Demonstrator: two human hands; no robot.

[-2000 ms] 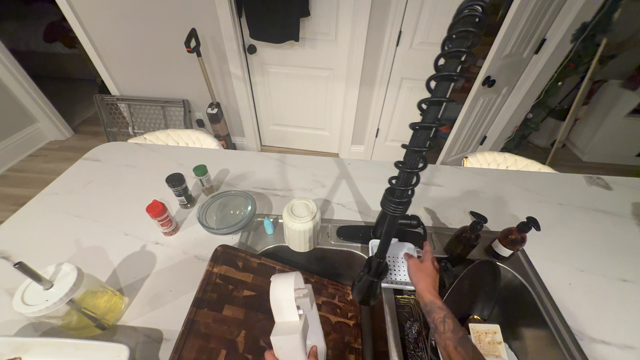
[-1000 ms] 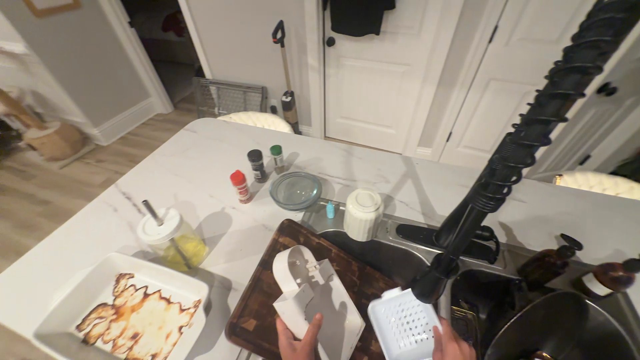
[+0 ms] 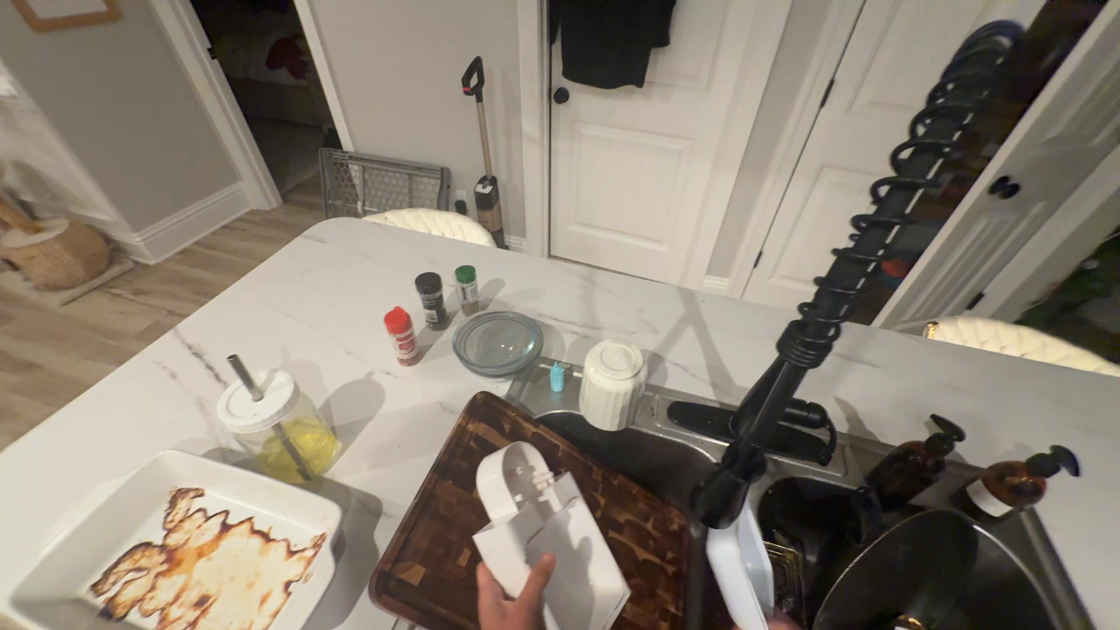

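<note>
My left hand (image 3: 516,595) grips a white plastic holder (image 3: 560,551) with a rounded loop at its top, over the dark wooden cutting board (image 3: 437,507). At the bottom edge, mostly out of view, my right hand (image 3: 770,621) holds a white perforated plastic basket (image 3: 739,560), now seen tilted on its side. The basket is below the black spring faucet's spray head (image 3: 731,494), beside the board's right edge. A ribbed white cup (image 3: 613,385) stands upside down at the sink's back rim.
A stained white baking dish (image 3: 324,577) and a lidded jar with a straw (image 3: 280,429) are at left. Several spice bottles (image 3: 402,337) stand near a glass dish (image 3: 497,343). Pump bottles (image 3: 1006,490) and a large metal pan (image 3: 936,577) are at right.
The basket was over the sink beneath the faucet, came toward me beside the board, and has since turned on its side. My left hand has come into fuller view with the holder. The view swung left.
</note>
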